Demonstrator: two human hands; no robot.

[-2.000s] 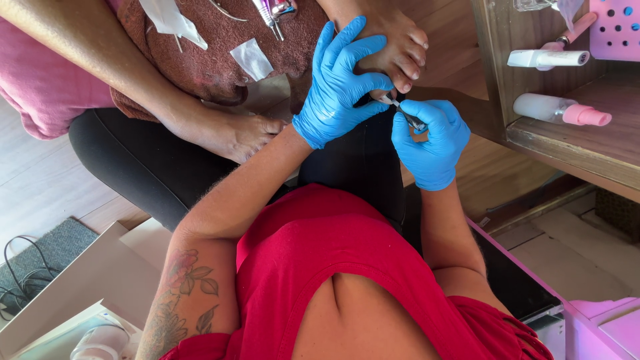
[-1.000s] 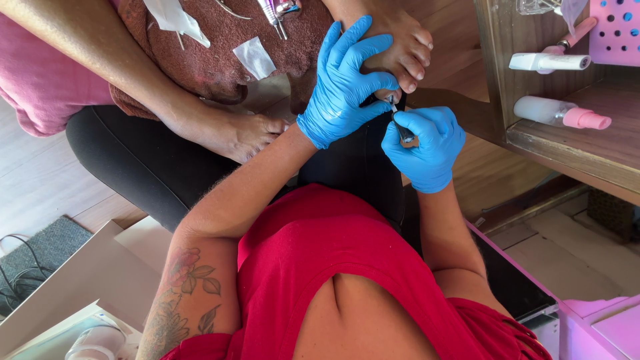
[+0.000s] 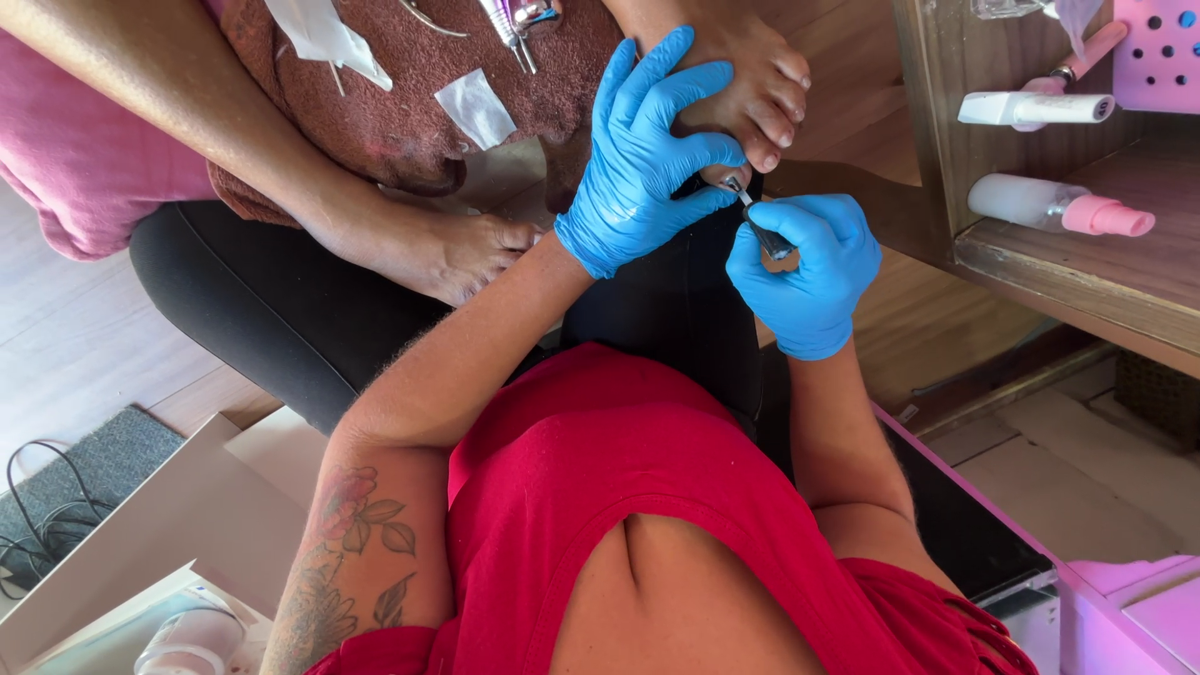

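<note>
My left hand (image 3: pixel 647 155), in a blue glove, grips the front of another person's foot (image 3: pixel 741 89), its thumb and a finger around the big toe (image 3: pixel 727 176). In my right hand (image 3: pixel 811 267), also gloved in blue, is a black-handled nail polish brush (image 3: pixel 771 236), whose tip touches the big toenail. The person's other foot (image 3: pixel 459 251) rests on my black-trousered leg, left of my left forearm.
A brown towel (image 3: pixel 375 112) bears a nail drill handpiece (image 3: pixel 511 28) and a white wipe (image 3: pixel 475 108). On the wooden shelf (image 3: pixel 1106 253) at right lie a pink-capped spray bottle (image 3: pixel 1059 204) and a white bottle (image 3: pixel 1036 108). Cables (image 3: pixel 56 516) lie at lower left.
My right hand has shifted slightly around the brush, whose tip stays at the big toe. My left hand keeps its hold on the foot.
</note>
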